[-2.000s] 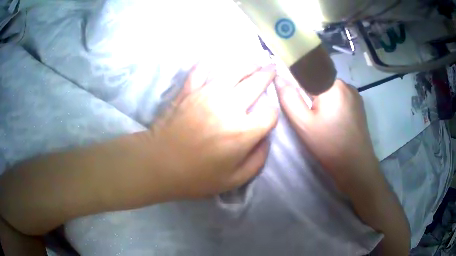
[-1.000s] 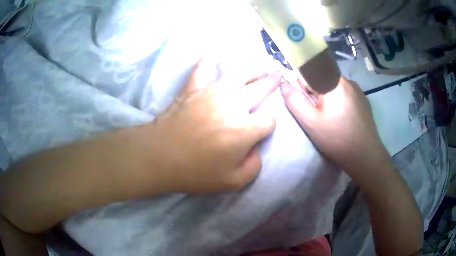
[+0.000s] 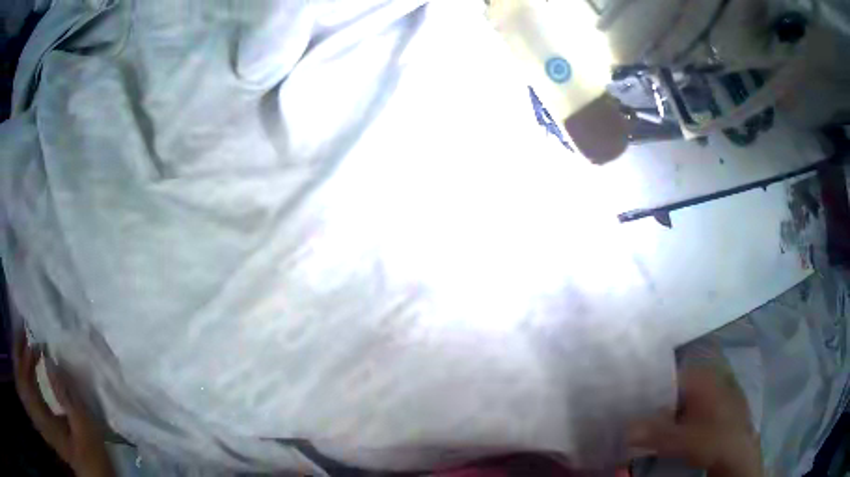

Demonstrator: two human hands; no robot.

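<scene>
A pale grey-white garment piece point(image 3: 280, 307) spreads over the table and hangs at the near edge, washed out white at its middle by the lamp. The cream guard point(image 3: 557, 67) with a blue ring mark and brown end point(image 3: 597, 130) hangs at the upper right; the needle is not visible. My right hand point(image 3: 704, 415) is at the lower right, at the cloth's near right edge, gripping it; it is blurred. My left hand point(image 3: 58, 410) is at the lower left edge, partly hidden by cloth; its grip is unclear.
The sewing machine head point(image 3: 708, 37) fills the upper right. Dark green scissor handles point(image 3: 750, 121) lie below it. A dark seam point(image 3: 727, 194) crosses the white table point(image 3: 736, 261). Pale pieces point(image 3: 792, 363) are heaped to the right.
Both hands have left the needle area: the left moved to the lower left edge, the right down to the lower right. The cloth is spread wider, and more bare table shows right of the guard.
</scene>
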